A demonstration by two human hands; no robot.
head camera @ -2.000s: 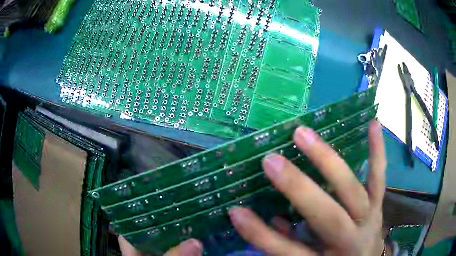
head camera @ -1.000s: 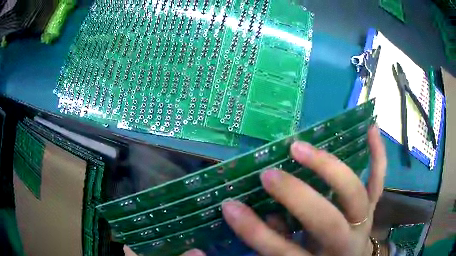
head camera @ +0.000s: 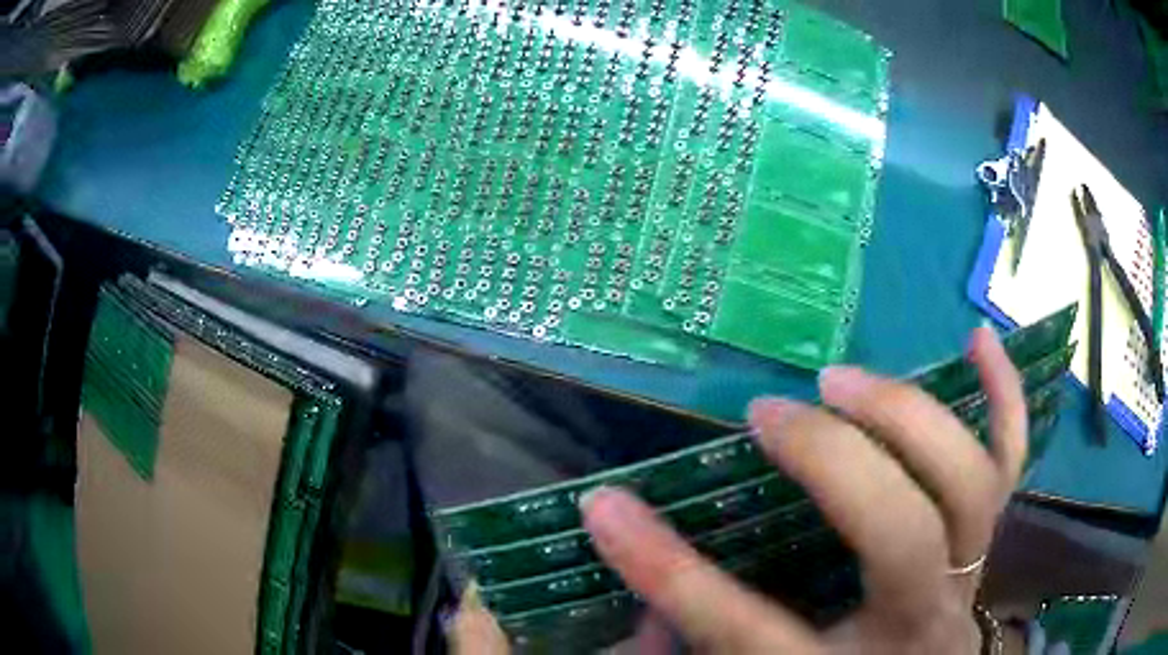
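A handful of green PCB panels (head camera: 666,493) is held low in front, their edges showing as several parallel strips that slope up to the right. My right hand (head camera: 871,512) lies over the panels with its fingers spread along them. Of my left hand (head camera: 477,630) only a fingertip or so shows at the panels' lower left end, cut off by the frame's bottom edge. A fanned row of panels (head camera: 551,192) lies on the blue-green bench mat (head camera: 141,166) behind the handful, with the last panel at the right fully visible.
A clipboard (head camera: 1003,243) with a record sheet (head camera: 1053,243) and diagonal cutters (head camera: 1096,294) lies at right. A panel stack with cardboard (head camera: 205,499) stands low at left. A lime-green wrap (head camera: 220,41) is at the upper left, and one green panel (head camera: 1040,19) at the upper right.
The bench and everything on it have shifted right in the view. The handful and my right hand sit further right and the fingers have moved a little on the panels.
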